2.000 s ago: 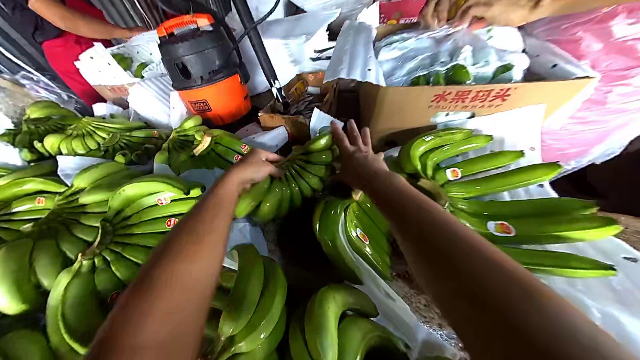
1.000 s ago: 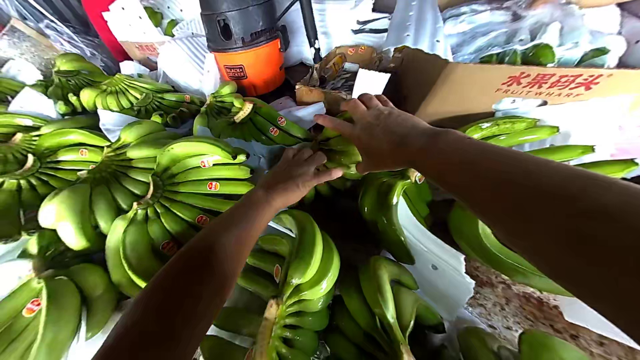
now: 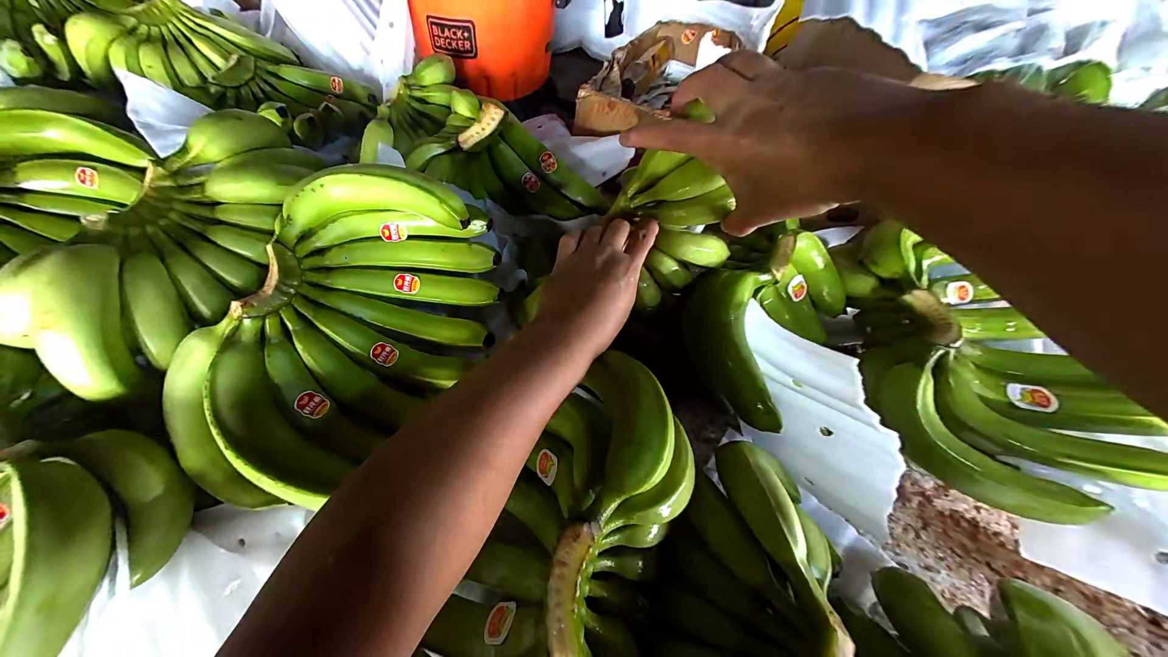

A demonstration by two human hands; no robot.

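Note:
My left hand (image 3: 598, 283) rests against the stem side of a small bunch of green bananas (image 3: 680, 192), its fingertips on the fruit. Over the bunch's upper right reaches my right hand (image 3: 744, 137), thumb and fingers spread around it; whether it grips the fruit I cannot tell. A large hand of green bananas (image 3: 392, 283) with small stickers lies left of my left wrist. Below my hands is another bunch (image 3: 639, 438), its cut crown toward me. More bananas (image 3: 1031, 401) lie at the right under my right forearm.
An orange Black+Decker canister (image 3: 488, 46) stands at the back, beside a torn cardboard box (image 3: 607, 105) with scraps in it. White foam sheets (image 3: 821, 401) lie between bunches. Speckled brown floor (image 3: 967, 538) shows at the lower right. Bagged bananas (image 3: 1077, 82) lie at the upper right.
The view has moved closer to the bananas. My hands were at opposite sides of the small bunch; my right hand now reaches over its top and my left is at its near side.

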